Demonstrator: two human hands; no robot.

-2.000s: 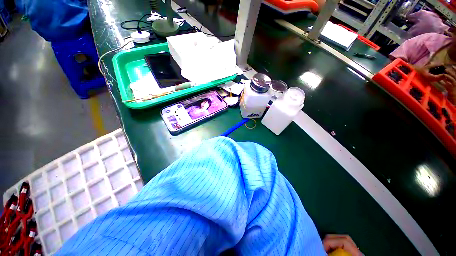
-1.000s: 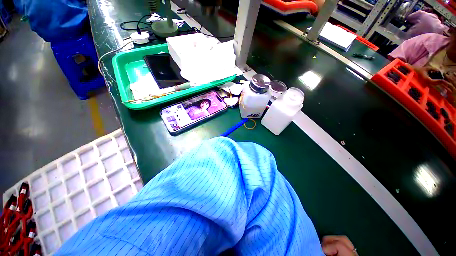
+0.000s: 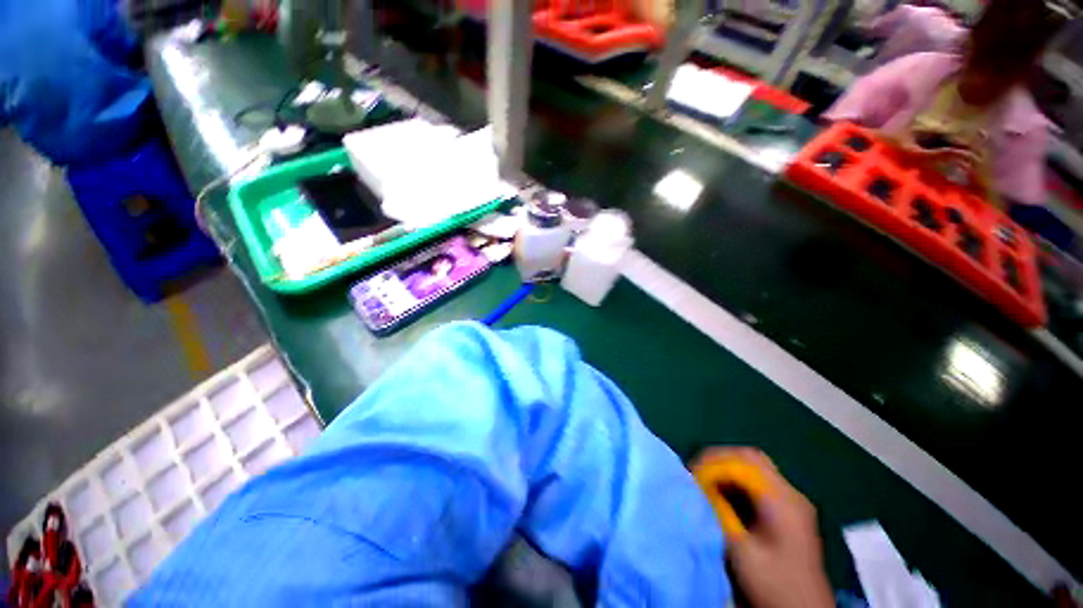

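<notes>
What looks like my right hand is at the bottom right over the green mat, blurred and cut off by the lower edge. Yellow covers its curled thumb and finger, around a dark gap. I cannot tell whether it holds anything. My left arm in a light blue sleeve is bent across the lower middle; its hand is out of the picture. White paper slips lie right of the visible hand. White bottles stand by the post, with a blue stick in front of them.
A lit phone lies beside the green tray, which holds a dark flat item and white paper. A white grid tray is at lower left, with red parts. An orange compartment tray and a person in pink are across the bench.
The view has shifted, and the bench things appear further left. The visible hand has come further into view, showing its yellow-covered fingers. The white slips now show at lower right.
</notes>
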